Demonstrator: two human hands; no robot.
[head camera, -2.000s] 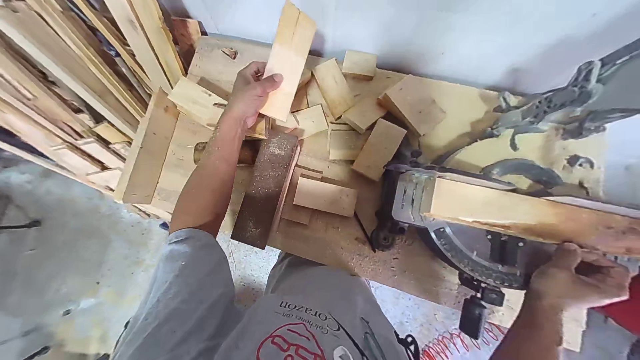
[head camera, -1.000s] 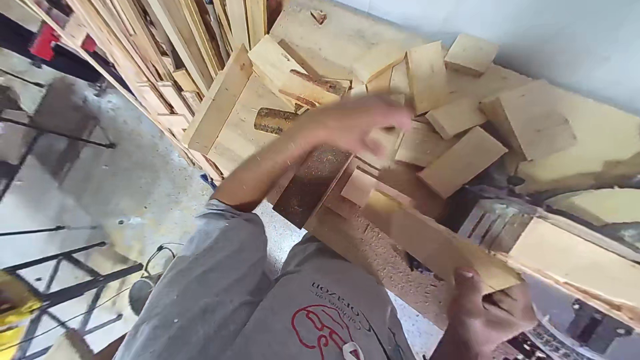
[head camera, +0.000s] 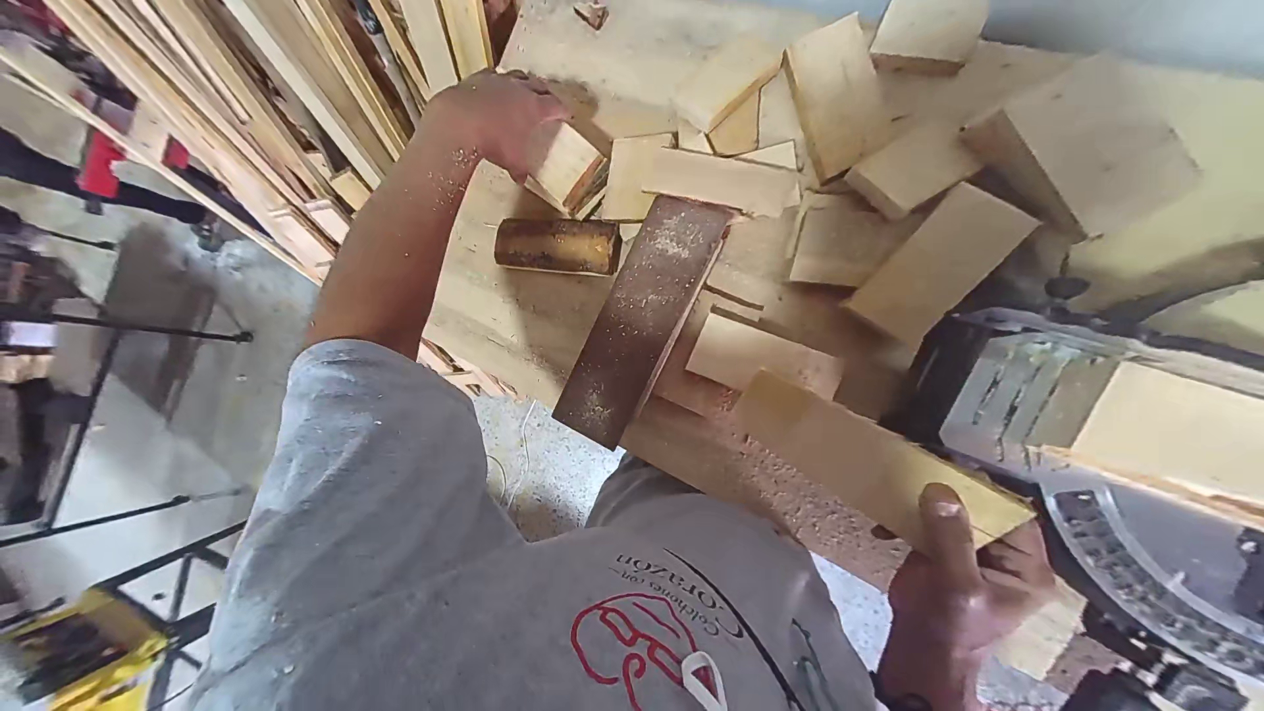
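Note:
My left hand (head camera: 504, 118) reaches over the far left of the workbench, its fingers on a small wood block (head camera: 568, 163); whether it grips the block is not clear. In my right hand (head camera: 973, 583), thumb on top, is the near end of a flat pale board (head camera: 869, 454). The board's far end lies by a short wood block (head camera: 755, 355). A dark brown, dust-covered board (head camera: 647, 316) lies between my hands, its upper end beside a thin pale piece (head camera: 726, 180). Left of it lies a short piece of wood with a dark, bark-like surface (head camera: 558, 246).
Several pale offcuts (head camera: 938, 257) are heaped on the workbench (head camera: 523, 326). At the right stands a miter saw (head camera: 1136, 573) with a board (head camera: 1175, 434) on it. Long wood strips (head camera: 296, 89) lean at the upper left. Metal frames and a yellow object (head camera: 99, 652) stand lower left.
My left hand has moved from the middle of the bench to its far left; two seconds ago it held up a flat board. My right hand has left the board at the saw and holds another.

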